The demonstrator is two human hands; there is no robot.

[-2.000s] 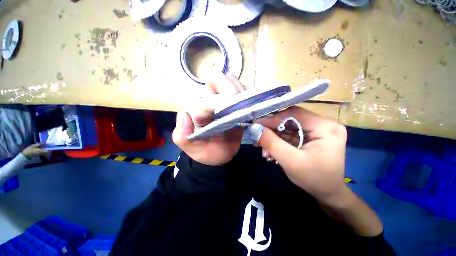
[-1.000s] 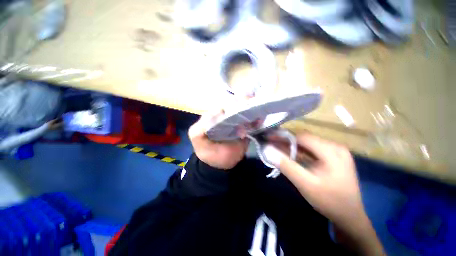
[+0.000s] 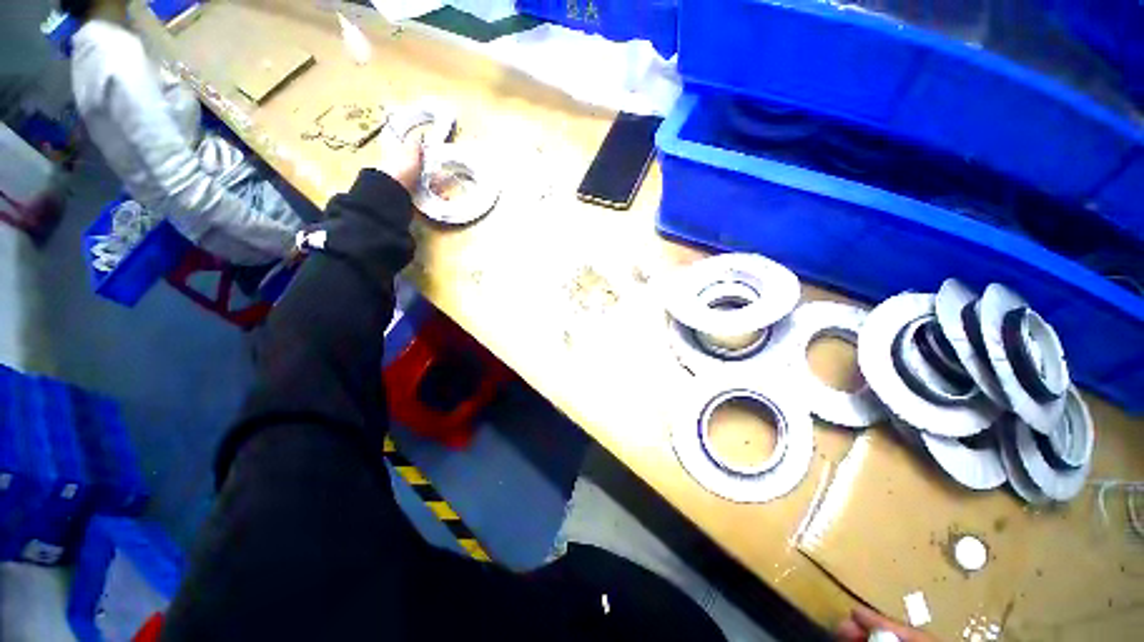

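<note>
My left hand [image 3: 404, 163] reaches far out to the upper left, small in view. Its fingers are at the near edge of a grey-white flanged ring [image 3: 437, 129] and appear to grip it. A second flanged ring [image 3: 474, 201] lies beside it, close to the hand. My right hand [image 3: 876, 627] is at the bottom edge, mostly cut off, with a white wrap on a fingertip; whether it holds anything cannot be seen. A single ring [image 3: 693, 454] lies near the bench's front edge. Overlapping rings [image 3: 888, 374] lie to the right, some with dark collars.
Blue bins [image 3: 803, 213] stand along the bench's back, with a smartphone [image 3: 620, 161] beside them. A white round spot [image 3: 971, 552] lies at lower right. A person in a light sleeve [image 3: 157, 157] sits at left. A red stool [image 3: 439, 389] is below the bench.
The view has swung left. My left hand has moved from in front of my body to the far left with the ring. My hands are now apart, the right one low at the edge.
</note>
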